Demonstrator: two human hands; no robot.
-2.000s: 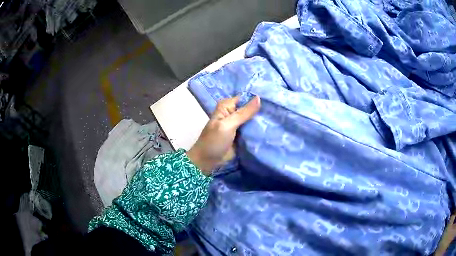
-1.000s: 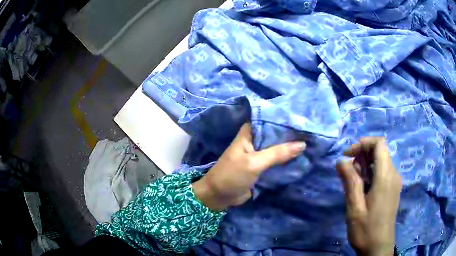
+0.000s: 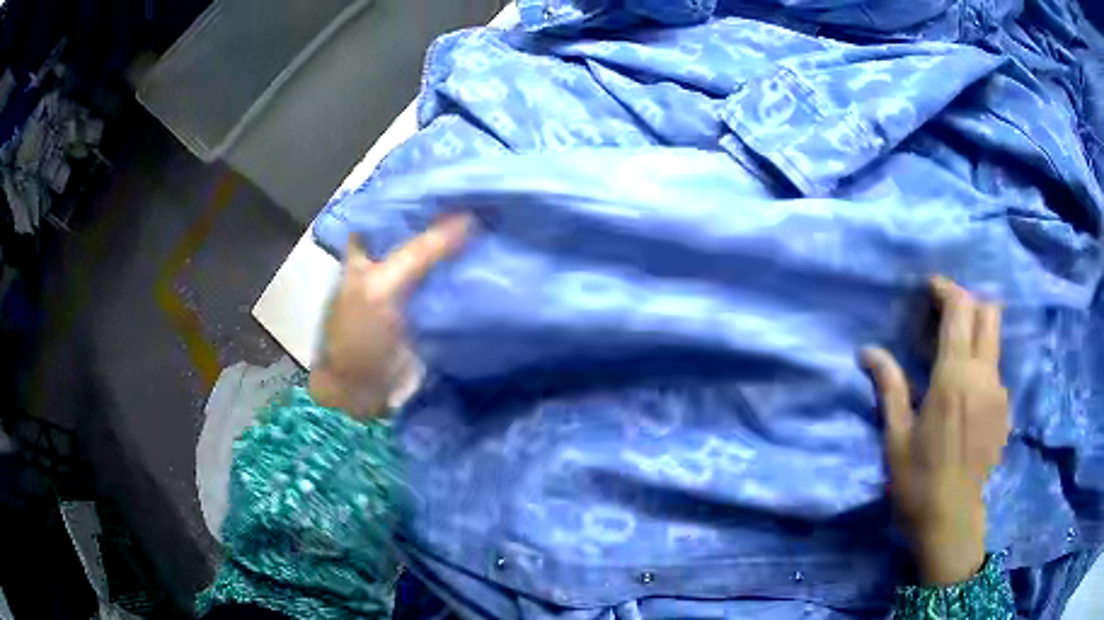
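Note:
The blue denim shirt (image 3: pixel 630 472) with paler letter print lies spread in front of me, its middle raised in blurred folds. A placket (image 3: pixel 714 577) with several round metal snaps runs along the bottom of the view. My left hand (image 3: pixel 381 309), in a green patterned sleeve, is at the shirt's left edge, blurred, with cloth between thumb and fingers. My right hand (image 3: pixel 950 418) rests over the shirt on the right, thumb and fingers apart; the dark gap between them is blurred and I cannot tell whether it holds something.
More blue denim with a cuff (image 3: pixel 799 127) lies heaped behind. The white table corner (image 3: pixel 288 303) shows at the left. Beyond it are a grey bin (image 3: pixel 291 97), a light grey garment (image 3: pixel 224 424) low down, and a grey floor with a yellow line (image 3: pixel 182 321).
My left hand has moved left and up with the cloth edge, and the folded-back part is now drawn out flatter. My right hand has shifted slightly right and opened. The snap placket shows more fully.

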